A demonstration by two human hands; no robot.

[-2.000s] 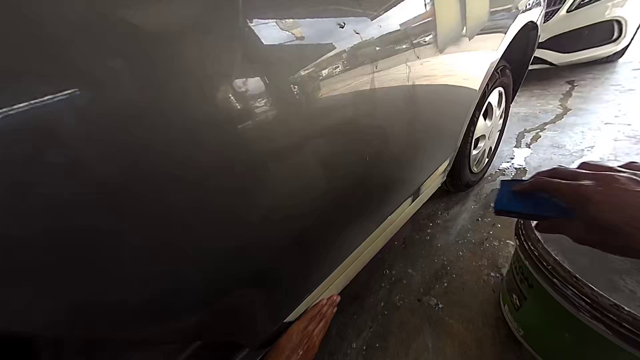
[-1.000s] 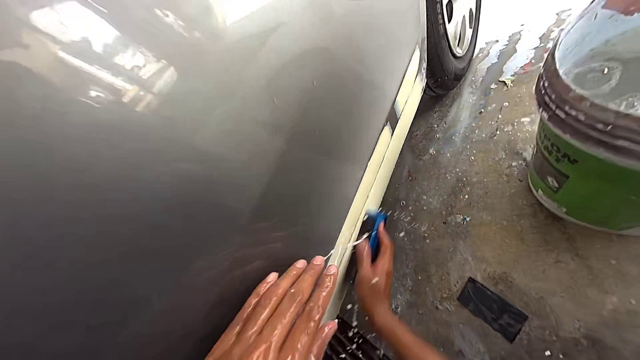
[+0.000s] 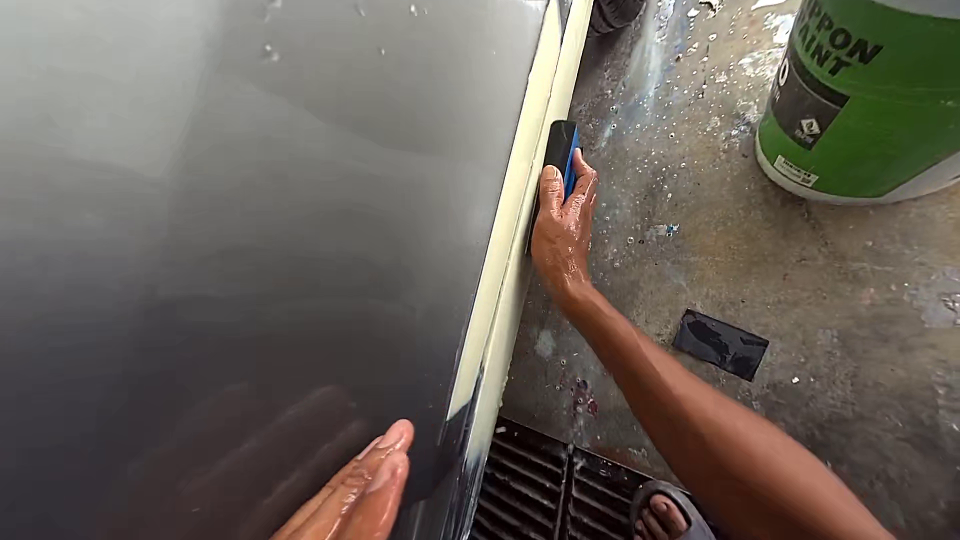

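Note:
My right hand (image 3: 566,217) grips a blue sanding block (image 3: 574,161) with a black sheet, likely sandpaper, around it. The block lies against the outer side of the pale filler-coated sill (image 3: 517,217) along the bottom of a grey car door (image 3: 300,210). Wet skin shows on both hands. Near the lower edge of the door is my left hand (image 3: 360,487), its fingers together and nothing seen in it; whether it touches the panel is unclear. Water drops dot the upper part of the door.
A green paint bucket (image 3: 877,112) stands at the upper right on wet concrete. A black sandpaper sheet (image 3: 721,345) lies flat on the floor. A metal drain grate (image 3: 562,480) and a sandaled foot (image 3: 664,517) are at the bottom, a tyre (image 3: 615,15) at the top.
Two seconds ago the block was in my right hand over the bucket; it is now at the sill. Since one second ago, that hand has moved forward along the sill. The view has shifted.

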